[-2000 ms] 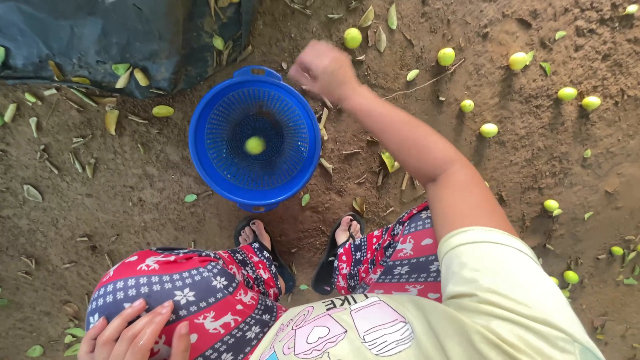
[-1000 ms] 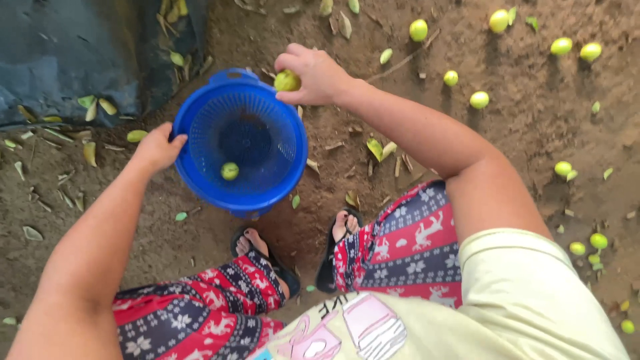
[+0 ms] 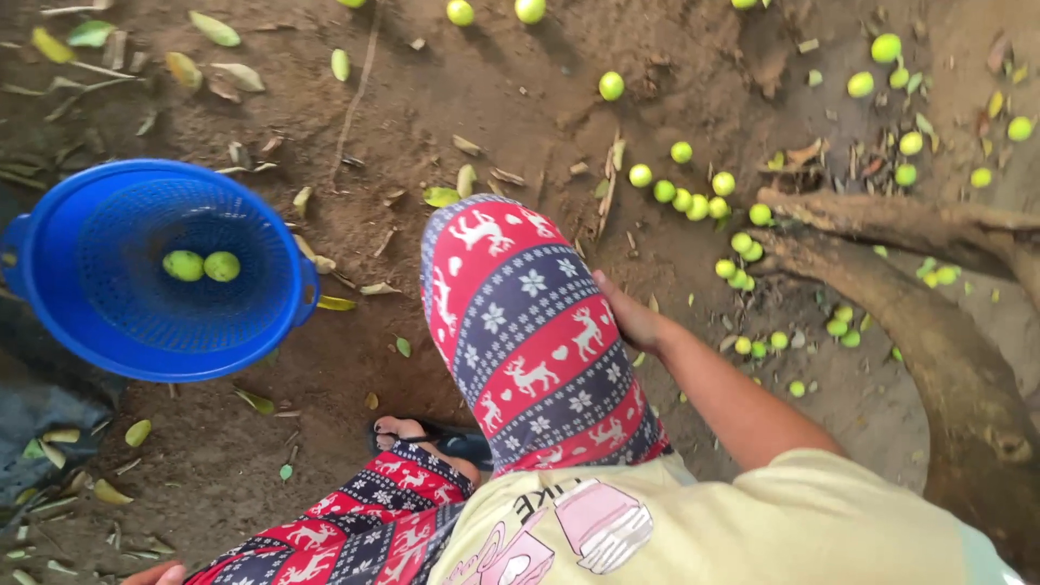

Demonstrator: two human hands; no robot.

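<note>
A blue plastic basket stands on the soil at the left, with two green-yellow round fruits lying together in it. My right hand is beside my raised knee, partly hidden behind the patterned trouser leg; whether it holds anything does not show. Of my left hand only fingertips appear at the bottom edge, near my other trouser leg. Many more such fruits lie on the ground right of the knee.
Thick bare tree stems or roots rise at the right. A dark plastic sheet lies at the left edge under dry leaves. My sandalled foot is below the basket's right side. Fallen leaves and twigs dot the soil.
My left hand has let go of the basket rim and moved down. My right hand has left the basket for my knee. Two fruits now lie in the basket, not one. The view has swung right.
</note>
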